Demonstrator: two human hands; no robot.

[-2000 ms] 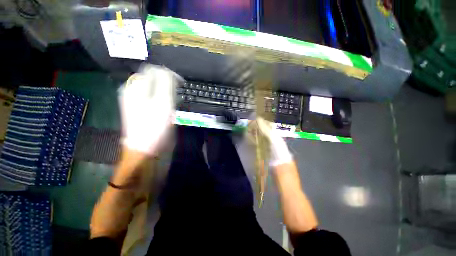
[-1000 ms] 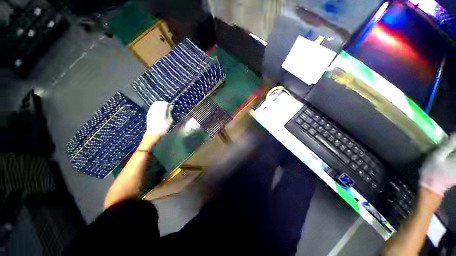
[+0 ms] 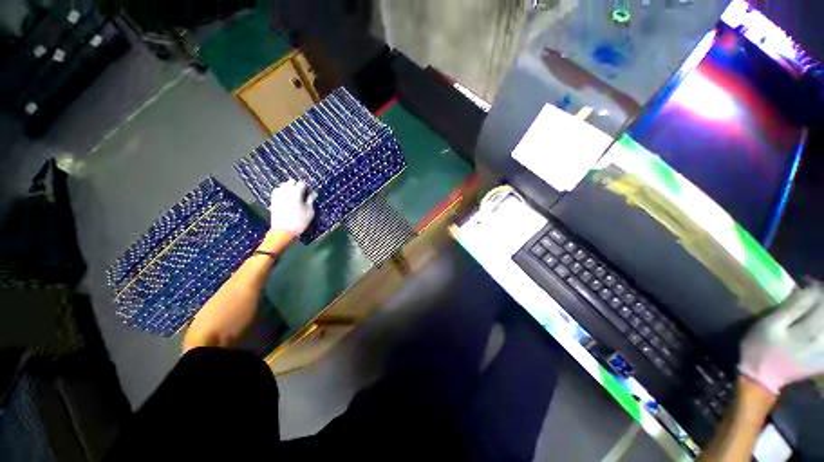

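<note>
Two blue striped stacks of circuit boards stand at the left on a green-topped surface [image 3: 312, 266]. My left hand [image 3: 292, 207], in a white glove, touches the near edge of the upper board stack [image 3: 330, 153]; whether its fingers grip a board cannot be told. The lower board stack [image 3: 185, 257] lies to the left of my forearm. My right hand [image 3: 786, 338], also gloved, is at the right edge of the picture beside the machine's lip, above the keyboard's right end. Its fingers are blurred and partly cut off.
The black keyboard [image 3: 605, 293] lies on the shelf under the machine. The AOI machine bay [image 3: 714, 126] glows red and blue at the upper right. A white paper label [image 3: 560, 146] hangs on the housing. Green-and-white tape [image 3: 714, 212] edges the bay lip. A ribbed dark mat [image 3: 381, 230] lies beside the stacks.
Since two seconds ago the view has turned left towards the stacks, and my left hand has moved onto the upper stack. In the last second my right hand has shifted slightly down and left.
</note>
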